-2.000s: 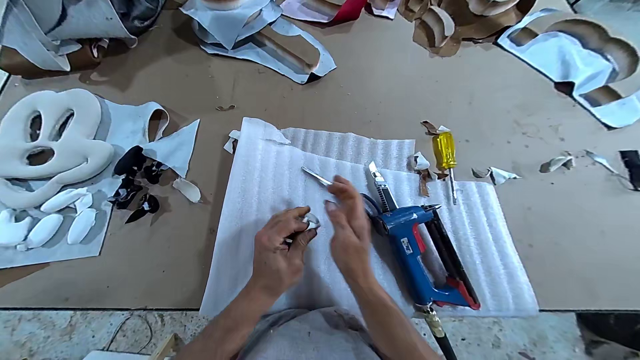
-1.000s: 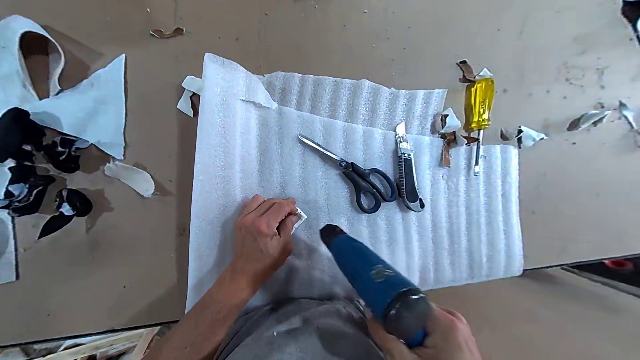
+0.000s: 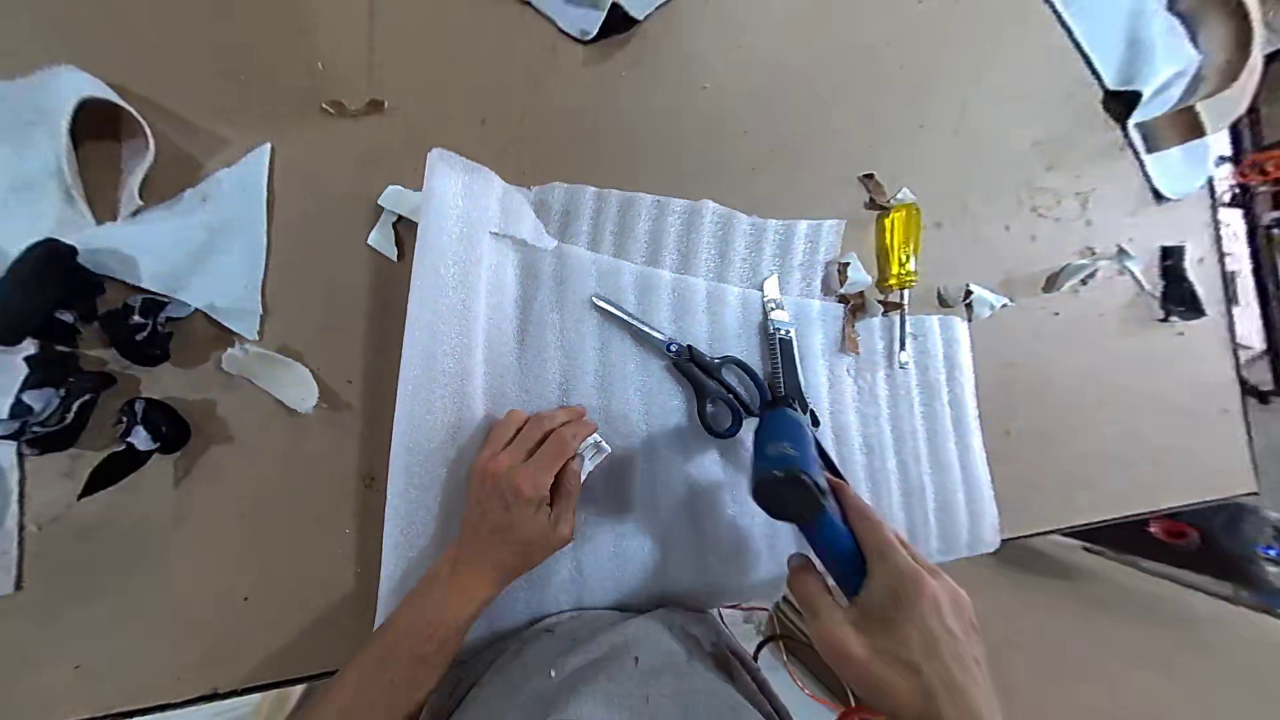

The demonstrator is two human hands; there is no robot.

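Observation:
Between the fingers of my left hand (image 3: pixel 530 490) is a small white piece (image 3: pixel 593 455), mostly hidden by them, above a white foam sheet (image 3: pixel 480 350). My right hand (image 3: pixel 895 605) is around the handle of a blue pneumatic staple gun (image 3: pixel 790 465), held over the sheet's right part. Just beyond the tool lie black-handled scissors (image 3: pixel 705 380) and a snap-off utility knife (image 3: pixel 782 345) with its blade out. A screwdriver with a yellow handle (image 3: pixel 898 248) lies farther right, its tip on the sheet.
White foam-like shapes (image 3: pixel 190 245) and black covered pieces (image 3: pixel 140 330) lie on the left of the brown table. Scraps (image 3: pixel 985 300) are scattered near the screwdriver. A light cut-out piece (image 3: pixel 1150 60) sits at the far right corner, and orange tubing (image 3: pixel 790 650) hangs by my lap.
Two seconds ago the staple gun lay on the sheet; a second ago my right hand held it. It now points away from me, toward the knife. My left hand keeps the white piece.

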